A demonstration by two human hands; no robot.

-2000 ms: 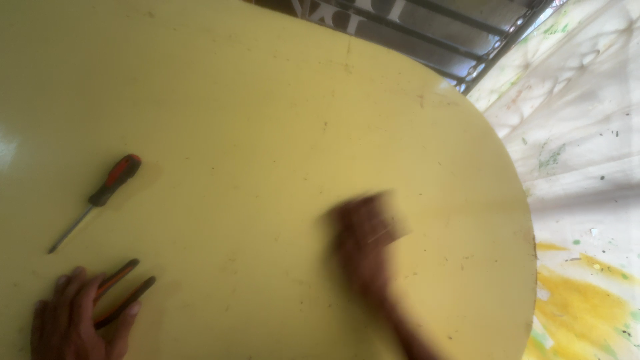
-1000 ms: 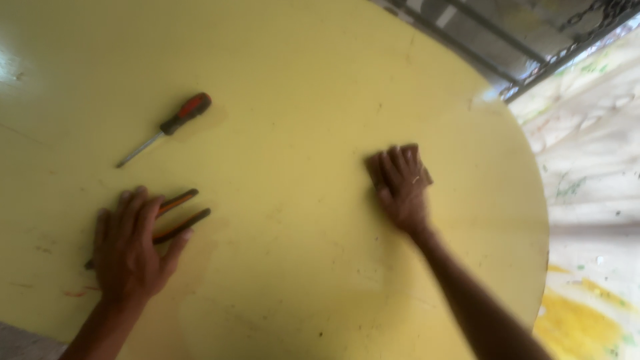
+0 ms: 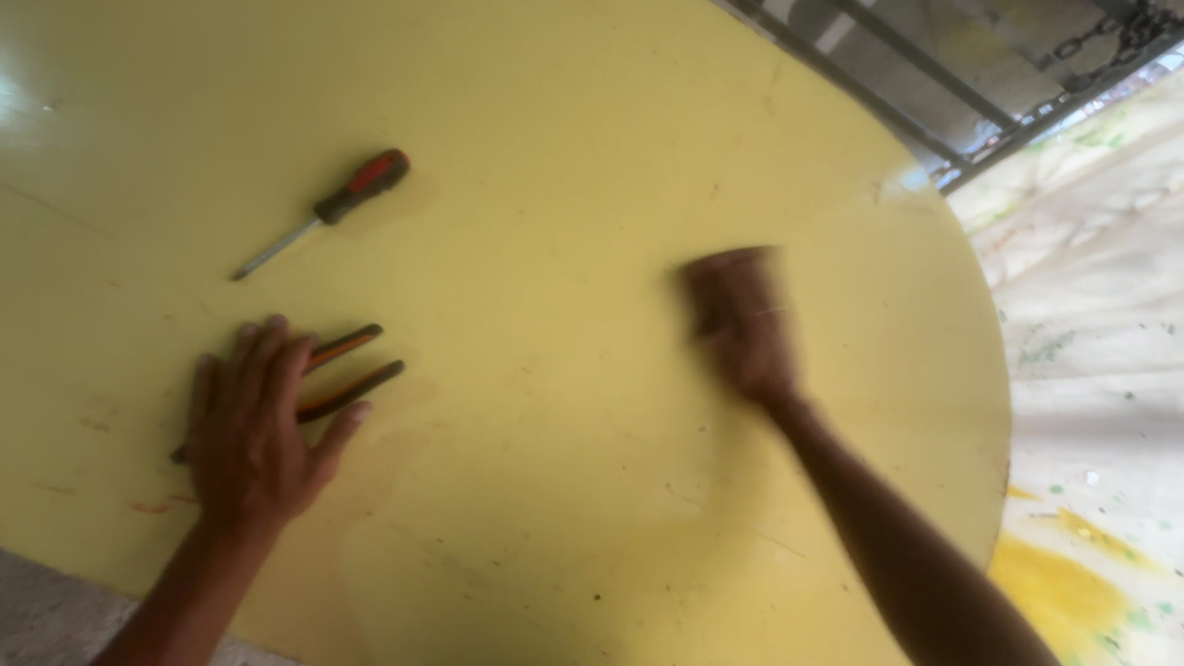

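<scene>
My left hand (image 3: 254,430) lies palm down over a pair of pliers (image 3: 356,384) with black and orange handles, its fingers spread; the handles stick out to the right and the tip shows at the left. Above it on the yellow table (image 3: 536,462), a screwdriver (image 3: 361,190) with a red and black handle lies by itself, its blade pointing down-left. My right hand (image 3: 745,338), blurred, presses on a brown piece, perhaps cloth or a pad (image 3: 731,259), against the tabletop right of centre. The hand covers most of that piece.
The table's rounded edge runs down the right side. Beyond it are a dark metal grille (image 3: 925,83) with a chain (image 3: 1110,46) at the upper right, and a white sheet (image 3: 1101,370) with yellow and green stains. Grey floor (image 3: 55,601) shows at the lower left.
My right hand, with the brown piece under it, has shifted slightly left across the table since a second ago. My left hand stays on the pliers, and the screwdriver lies as before.
</scene>
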